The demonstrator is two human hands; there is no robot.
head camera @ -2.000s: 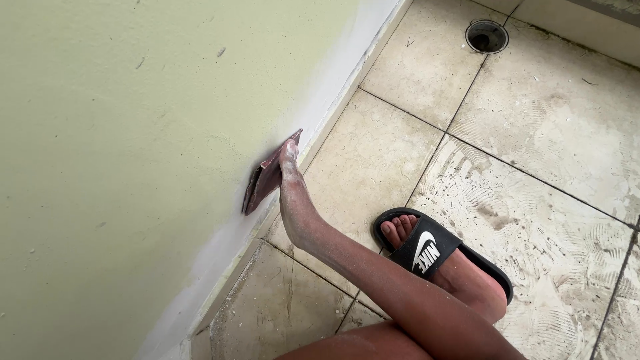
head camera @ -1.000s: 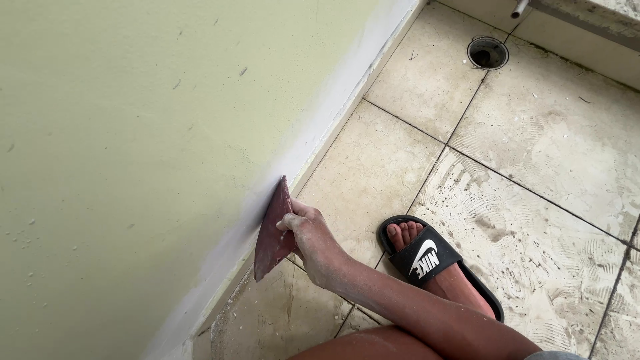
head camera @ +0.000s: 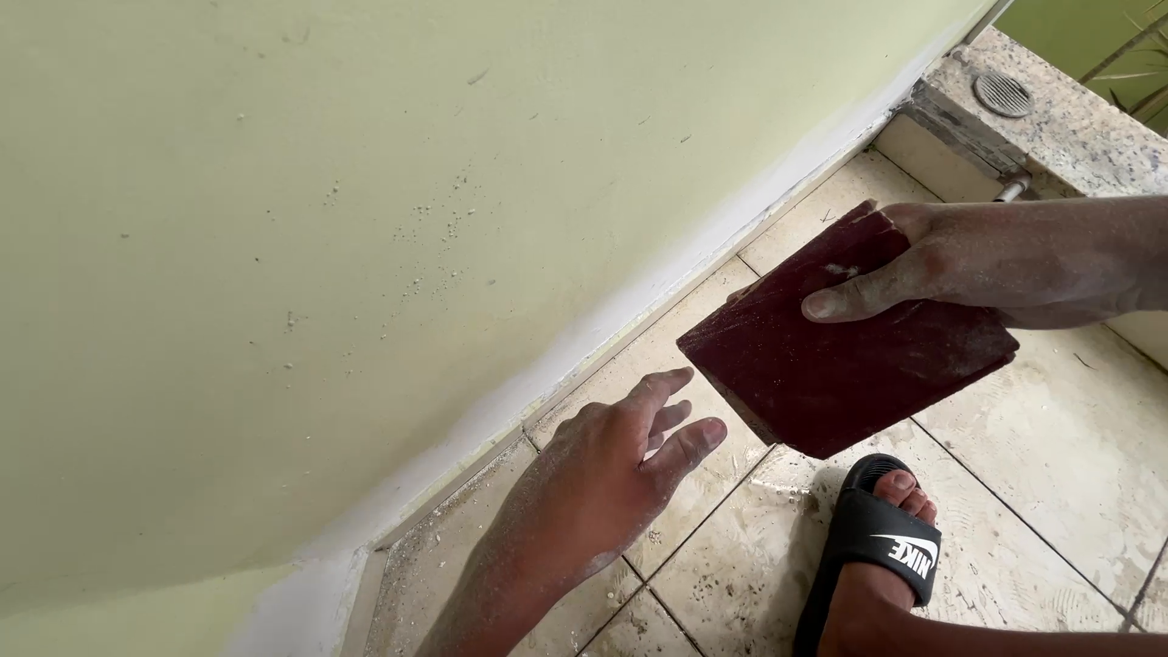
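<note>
My right hand (head camera: 949,265) comes in from the right and grips a folded sheet of dark red sandpaper (head camera: 849,365), its thumb lying across the upper face. The sheet is over the tiled floor, clear of the wall. Below and to the left of it is my left hand (head camera: 630,456), empty, dusty and with fingers apart, its fingertips near the sheet's left corner. Beside both hands stands a pale green wall (head camera: 365,274) with a white band (head camera: 584,338) along its base and small crumbs on its surface.
Dusty beige floor tiles (head camera: 1022,438) meet a narrow skirting (head camera: 639,328) at the wall. A foot in a black slide sandal (head camera: 899,547) rests at lower right. At upper right are a granite ledge (head camera: 1068,128) with a round metal grate (head camera: 1002,94) and a short pipe (head camera: 1013,189).
The sandpaper has left the wall base, where one hand held it, and is now in my right hand over the floor. Two hands show instead of one. The view has shifted.
</note>
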